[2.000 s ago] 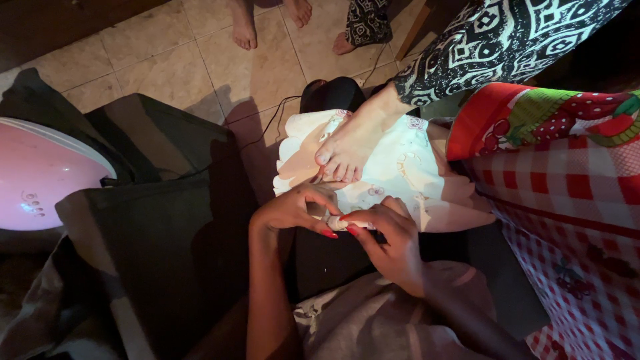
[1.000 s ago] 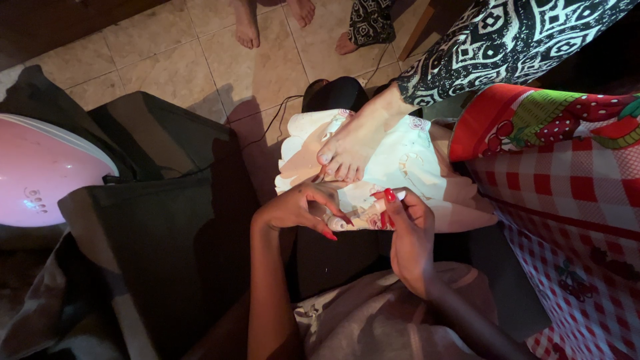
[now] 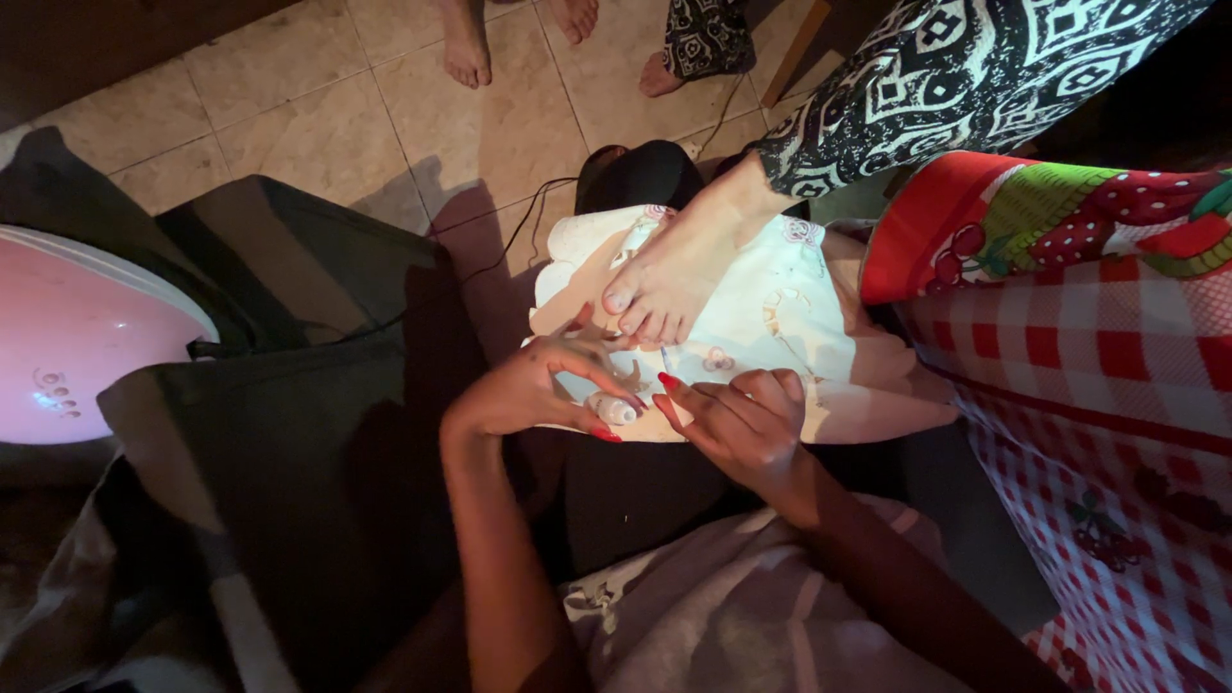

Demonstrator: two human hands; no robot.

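Note:
My left hand (image 3: 544, 385) holds a small white nail polish bottle (image 3: 612, 408) between thumb and finger, its neck uncovered. In my right hand (image 3: 746, 419) is a cap with a thin brush (image 3: 666, 361), pinched by the fingertips; the brush end is near another person's toes. That person's bare foot (image 3: 688, 255) rests on a white printed cloth (image 3: 847, 395) with a scalloped edge. Fingertips of my left hand are close to the toes; whether they touch them I cannot tell.
A pink and white rounded device (image 3: 87, 332) stands at the left by dark fabric-like blocks (image 3: 289, 404). A red checked cloth with fruit print (image 3: 1068, 337) hangs at the right. Other bare feet (image 3: 467, 53) are on the tiled floor (image 3: 289, 125), where a black cable (image 3: 520, 226) runs.
Two seconds ago my hands were together at the bottle. My right hand has moved away with the cap and brush, and the brush is now near the toes.

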